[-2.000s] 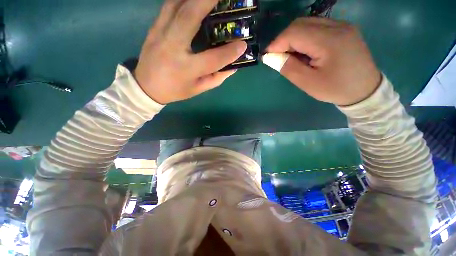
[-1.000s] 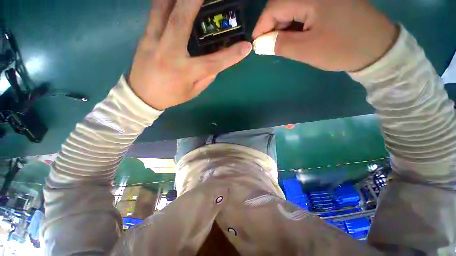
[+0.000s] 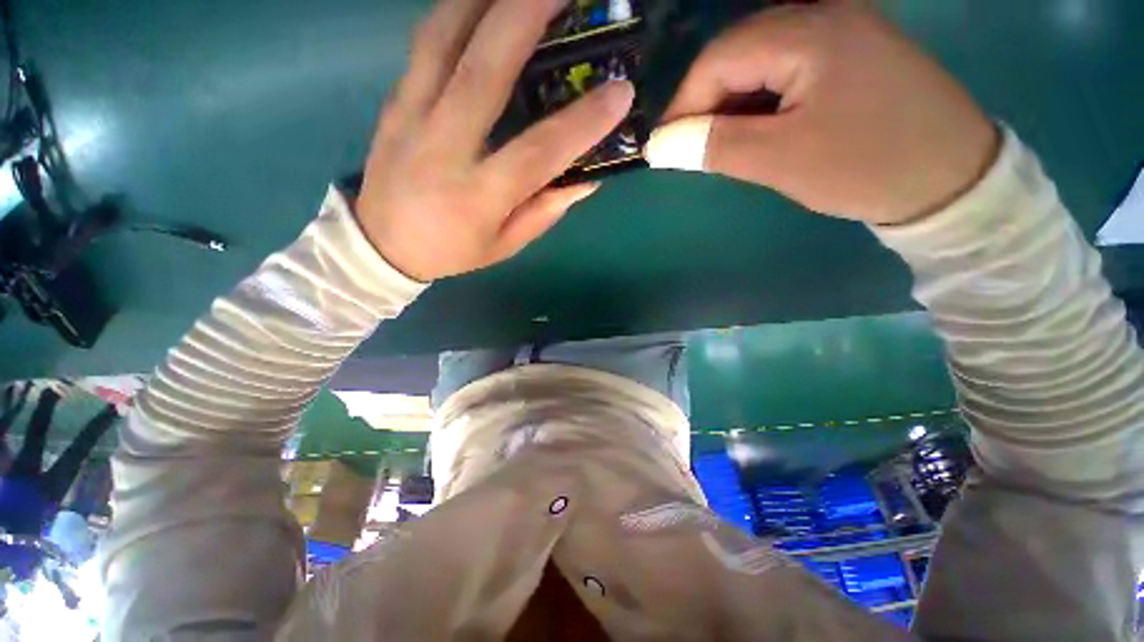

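A row of open black adapter cases (image 3: 580,78) lies at the top of the picture on the green bench (image 3: 753,270), with yellow and white circuit board parts showing inside. The top of the row is cut off by the picture's edge. My left hand (image 3: 471,151) grips the row from its left side, its thumb lying over the cases. My right hand (image 3: 822,107) is at the row's right end, thumb and finger pinched together, a white cover on the thumb. What these fingertips pinch is hidden.
At the left of the bench lie dark adapters with cords (image 3: 57,301), one plug end (image 3: 207,238) pointing toward my left sleeve. A white paper edge (image 3: 1123,216) shows at the far right. Blue bins (image 3: 765,502) stand below, beyond the bench.
The cases show lower in the picture than a second ago, with more of the row visible. My left thumb has moved up onto the cases. My right hand stays pinched at their right side.
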